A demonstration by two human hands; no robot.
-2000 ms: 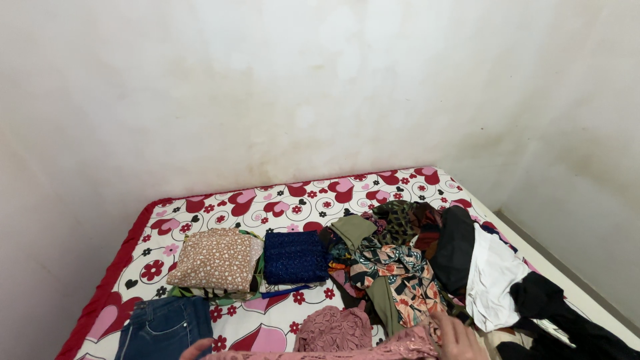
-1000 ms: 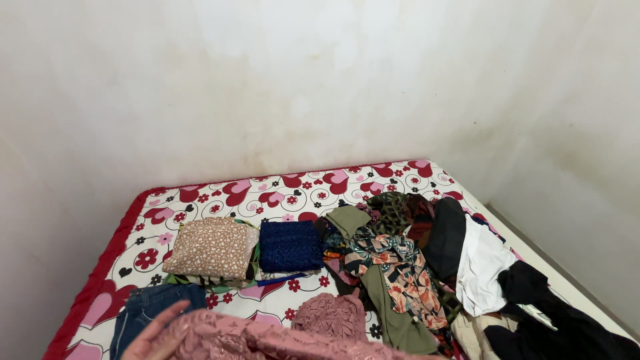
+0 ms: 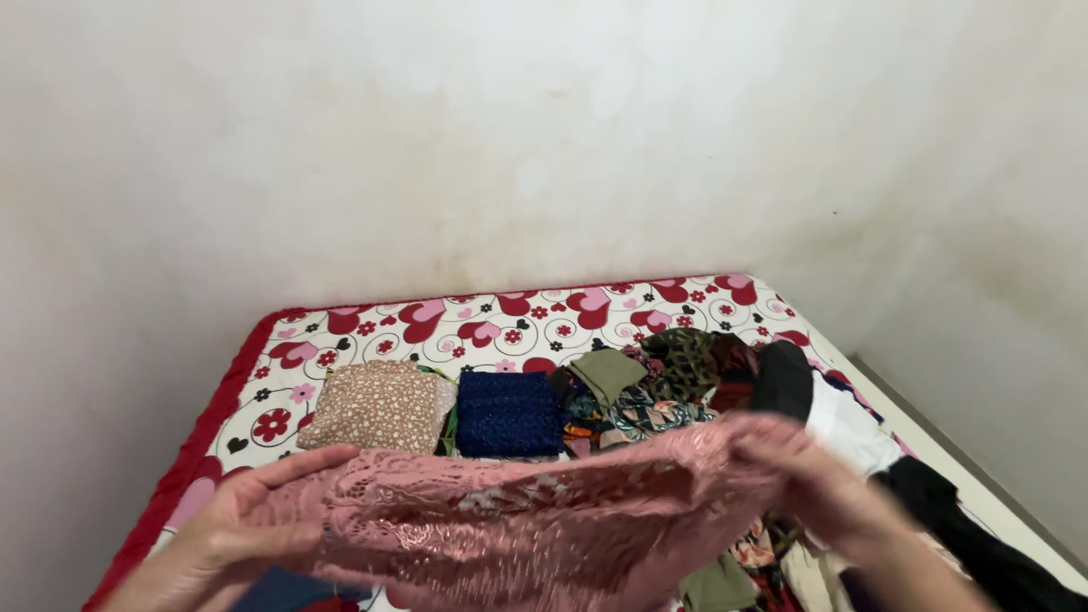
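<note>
A pink lace garment point(image 3: 527, 535) is stretched between my two hands above the near part of the bed, its upper edge sagging and partly opened. My left hand point(image 3: 246, 518) grips its left end, thumb and fingers on either side of the lace. At the garment's right end my right hand point(image 3: 816, 476) is closed on the fabric, blurred. Beyond it lie a folded beige floral garment point(image 3: 378, 406) and, to the right of that, a folded dark blue garment point(image 3: 508, 414). Part of the blue jeans point(image 3: 293, 591) shows below my left hand; the rest is hidden.
The bed's heart-and-flower sheet point(image 3: 476, 327) has a red border. A loose heap of patterned clothes point(image 3: 654, 408) lies right of the blue garment, with an olive cloth point(image 3: 608, 374) on it. White point(image 3: 850, 425) and black clothes point(image 3: 960, 518) lie farther right. Walls point(image 3: 527, 170) stand behind and beside.
The pink lace garment has been raised and spread wide between both hands. It hung lower in the view before. My right hand, out of view one second ago, is visible again.
</note>
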